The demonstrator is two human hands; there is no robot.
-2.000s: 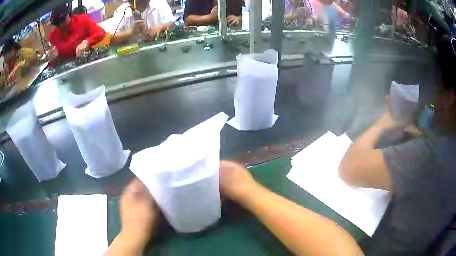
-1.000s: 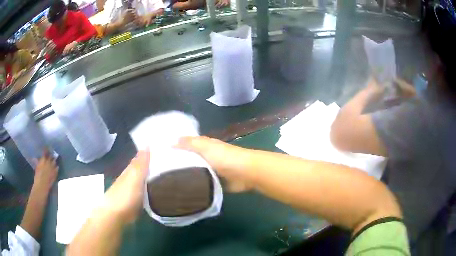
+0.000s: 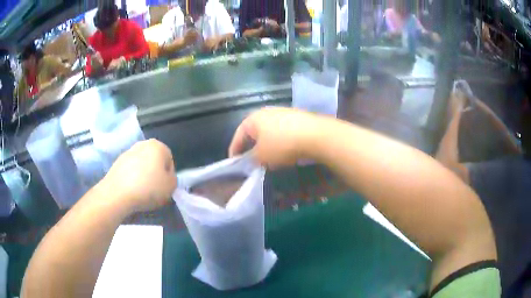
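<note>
A white protective bag point(image 3: 230, 247) stands upright on the green bench in front of me, its bottom corners flared. The brownish-grey top of a dark unit point(image 3: 220, 189) shows through its open mouth. My left hand point(image 3: 142, 174) pinches the left edge of the bag's mouth. My right hand point(image 3: 271, 139) holds the right back edge of the mouth, its fingertips partly hidden. A flat white stack of empty bags point(image 3: 131, 262) lies on the bench beside my left forearm.
Bagged units stand on the dark belt at left point(image 3: 52, 163) and beyond my right wrist point(image 3: 315, 93). A neighbour's arms point(image 3: 451, 134) and grey sleeve are at right, with white bags point(image 3: 396, 230) partly behind my forearm. Seated workers line the far side.
The bag, earlier tipped with the unit's end facing me, now stands upright with its mouth up. Both my hands have moved to its rim. The other hand at far left has gone.
</note>
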